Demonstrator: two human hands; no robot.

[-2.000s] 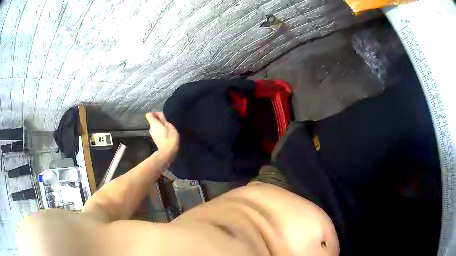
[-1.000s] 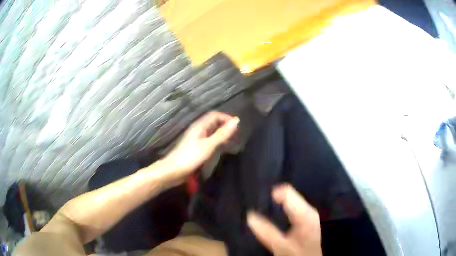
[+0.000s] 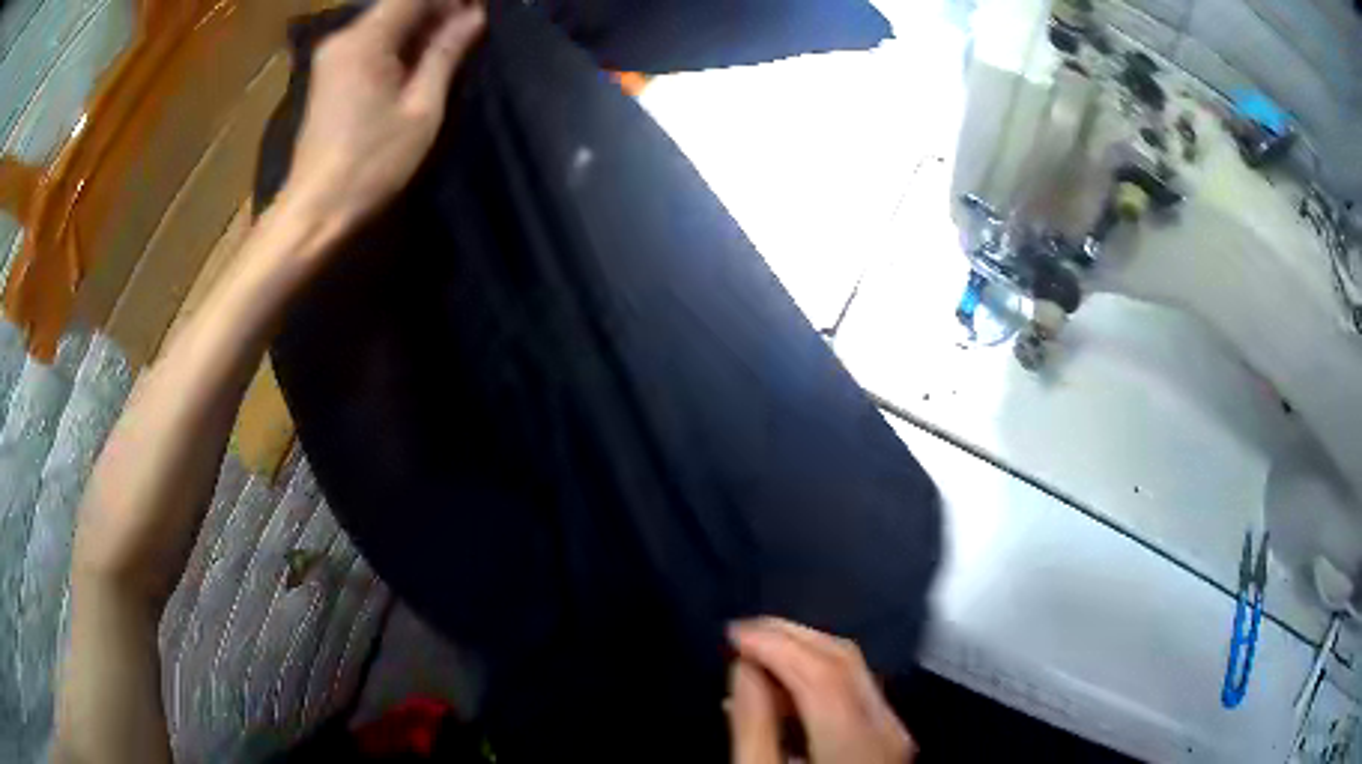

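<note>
A wide dark panel (image 3: 598,343) hangs and spreads from the top left down to the lower middle, over the white table's left part. My left hand (image 3: 381,105) grips its upper edge at the top left. My right hand (image 3: 814,694) pinches it at the bottom centre; the fingertips are against the cloth. The cream-white sewing machine head (image 3: 1031,135) is at the upper right, with a blue-marked presser foot (image 3: 971,303) below it. The panel lies left of the foot, apart from it.
Blue-handled thread snips (image 3: 1243,627) lie on the white table (image 3: 1046,575) at the lower right, beside another metal tool (image 3: 1317,664). Cardboard with orange-brown tape (image 3: 90,194) is at the upper left, above quilted covering (image 3: 60,433). Something red (image 3: 411,727) shows at the bottom.
The view has swung from the wall, stool and floor side to the machine table. Both hands now hold the dark panel spread out; a second ago they were over dark cloth beside the table.
</note>
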